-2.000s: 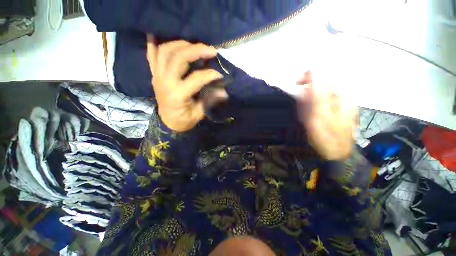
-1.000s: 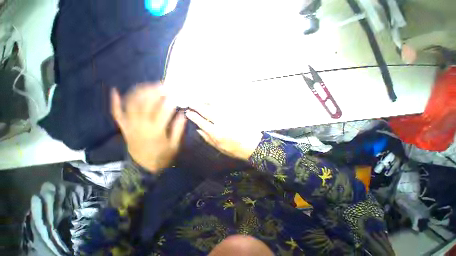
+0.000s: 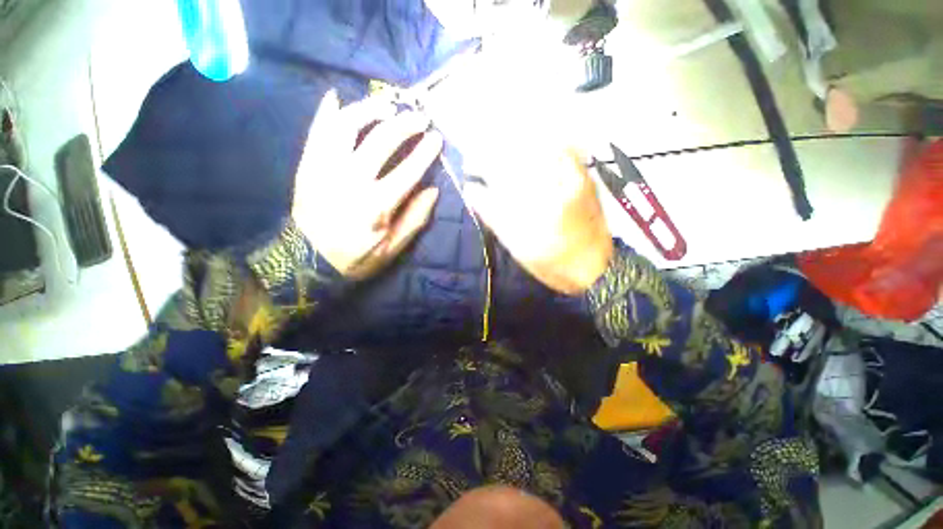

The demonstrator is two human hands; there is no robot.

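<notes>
The navy quilted panel [image 3: 445,263] lies on the machine table and over the lap. The gold zipper line [image 3: 488,279] runs down its right part. My left hand [image 3: 362,196] is on the panel, bent fingers holding the cloth beside the zipper, fingertips near the small metal parts of the needle area [image 3: 412,101]. My right hand [image 3: 548,212] is right of the zipper; glare washes out its fingers, so its grip cannot be told. Dark-red thread snips [image 3: 653,217] lie on the table, right of my right hand.
A dark ribbed knob [image 3: 595,67] is at the top. A dark tape strip [image 3: 776,124] and a red plastic bag [image 3: 889,258] are at the right. White-backed pieces [image 3: 843,398] lie below the table. A dark oblong inset [image 3: 83,201] is at the left.
My left hand has moved right and up, and my right hand also right and up, to the needle area. The panel has shifted, showing quilting and zipper line between my hands.
</notes>
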